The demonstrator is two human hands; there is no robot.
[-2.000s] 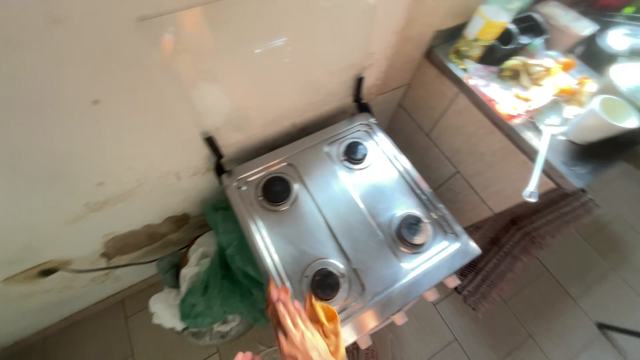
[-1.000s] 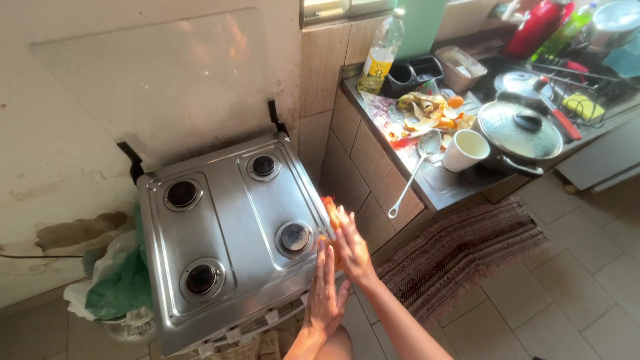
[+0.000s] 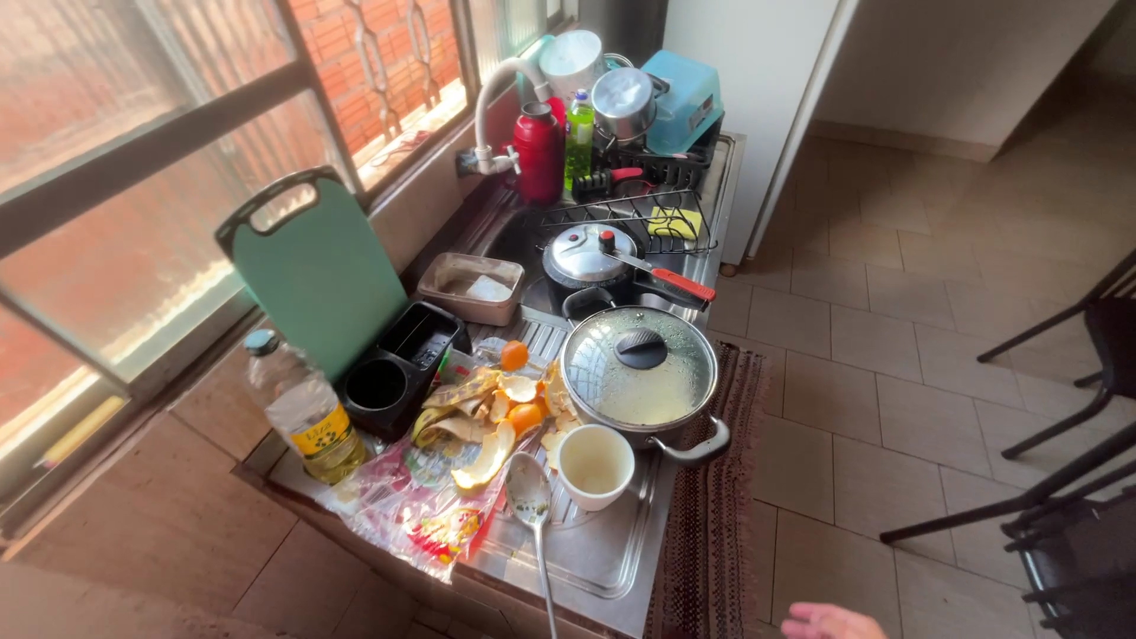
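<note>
Only the blurred fingers of one hand, apparently my right hand (image 3: 830,621), show at the bottom edge, over the tiled floor and right of the woven rug (image 3: 714,532). Most of that hand is cut off, so whether it holds anything cannot be told. My left hand is out of view. Nearest on the steel sink counter are a white cup (image 3: 595,467), a long metal spoon (image 3: 530,497) and a glass-lidded pot (image 3: 639,368). Fruit peels (image 3: 484,457) and crumpled plastic packaging (image 3: 444,524) lie beside them.
An oil bottle (image 3: 311,422), a black organizer (image 3: 377,386) and a green cutting board (image 3: 315,266) stand by the window. Farther back are a pressure cooker (image 3: 590,257), a wire rack (image 3: 701,222), a red thermos (image 3: 538,155) and stacked dishes. Dark chairs (image 3: 1100,346) stand at right.
The view has swung right from the stove to the sink counter. Both hands were together at the stove's edge on something orange; now only one hand's fingers show, at the bottom edge.
</note>
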